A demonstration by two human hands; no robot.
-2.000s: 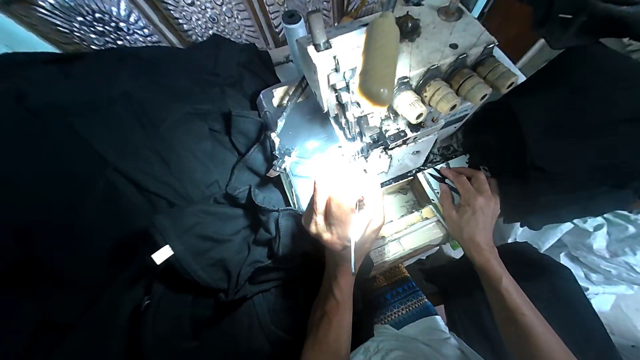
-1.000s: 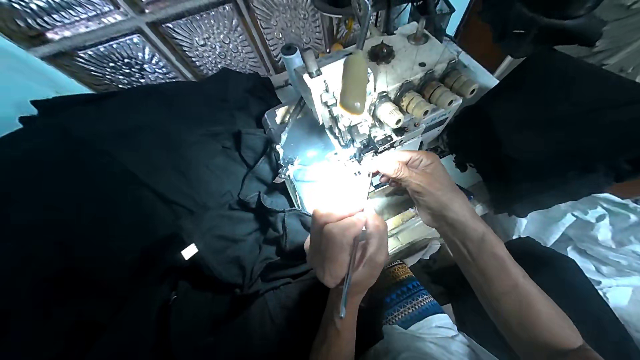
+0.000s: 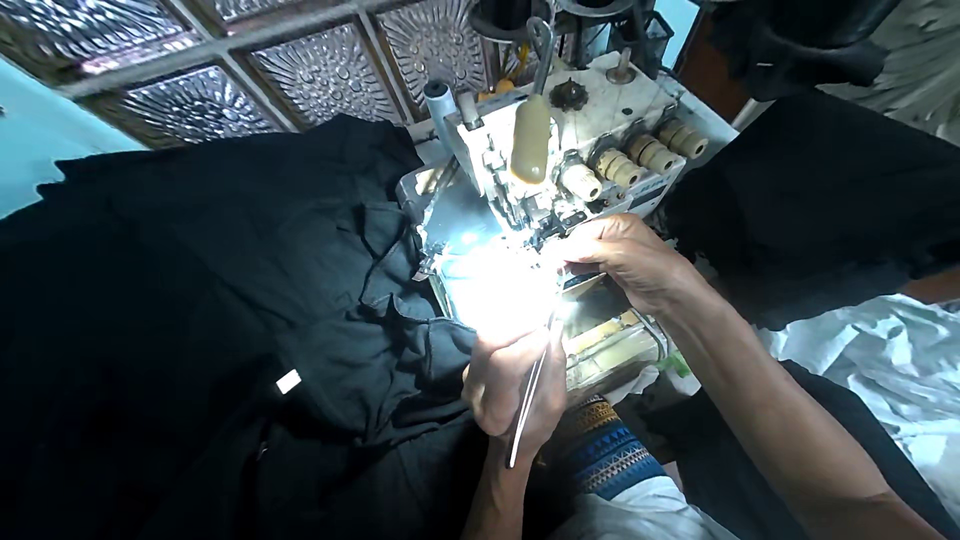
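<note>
An overlock sewing machine (image 3: 592, 127) with several tension knobs stands at the upper middle, its needle area washed out by lamp glare. My left hand (image 3: 517, 382) is below the bright plate, closed around a thin metal tool, probably tweezers (image 3: 529, 405), whose lower end points down toward my wrist. Close to the needle area at the front right is my right hand (image 3: 619, 251), thumb and forefinger pinched together; glare hides whether anything is between them. Black fabric (image 3: 225, 300) with a small white tag (image 3: 288, 381) lies heaped left of the machine.
Patterned glass window panes (image 3: 322, 71) run behind the machine. More black fabric (image 3: 810, 210) hangs at the right, above white plastic sheeting (image 3: 885, 367). Thread cones (image 3: 510, 15) stand at the top. An open compartment with a pale edge (image 3: 611, 352) sits below the machine's front.
Two seconds ago my right hand was lower right, off the machine, with a dark tool at its fingers; it has moved up and left to the needle area. The view has shifted somewhat.
</note>
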